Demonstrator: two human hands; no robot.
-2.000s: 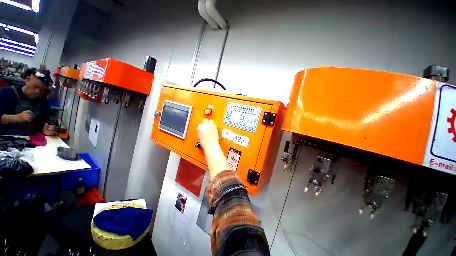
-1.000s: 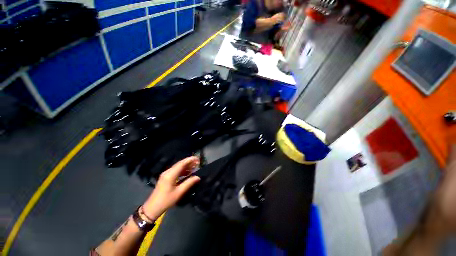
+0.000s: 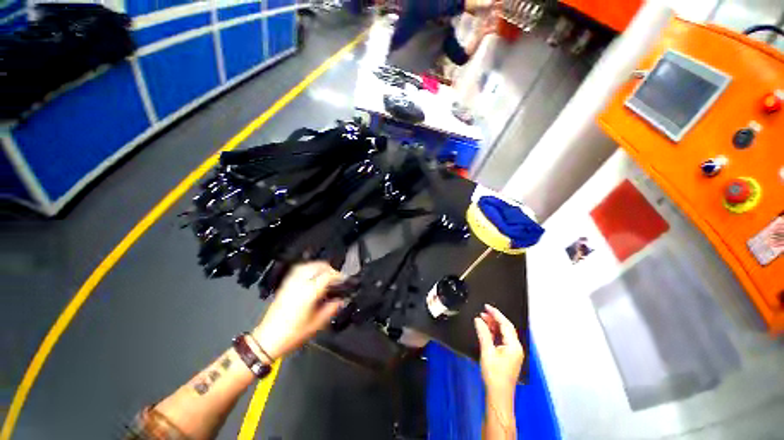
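Note:
A large heap of black straps [image 3: 284, 202] with small silver glints lies on the dark table [image 3: 503, 296]. My left hand [image 3: 305, 301] is at the heap's near edge, its fingers bent against black straps; blur hides whether it grips one. My right hand [image 3: 499, 339] is over the table's near right part, thumb and fingers slightly apart, with nothing clearly visible between them. A squat jar [image 3: 445, 296] with a black top and whitish label stands between my hands. A thin pale stick [image 3: 478, 261] leans beside the jar, towards the yellow bowl [image 3: 488, 234].
A dark blue cloth [image 3: 509, 221] lies in the bowl. The orange control panel [image 3: 688, 163] is at the right. A blue tote [image 3: 456, 395] is low below the table. A person [image 3: 425, 39] stands behind a white table. A blue-and-white machine [image 3: 189, 82] bears a black pile across the aisle.
The view has turned from the panel down to the table. My right hand has left the panel and is now near the jar. My left hand has moved onto the straps at the heap's edge.

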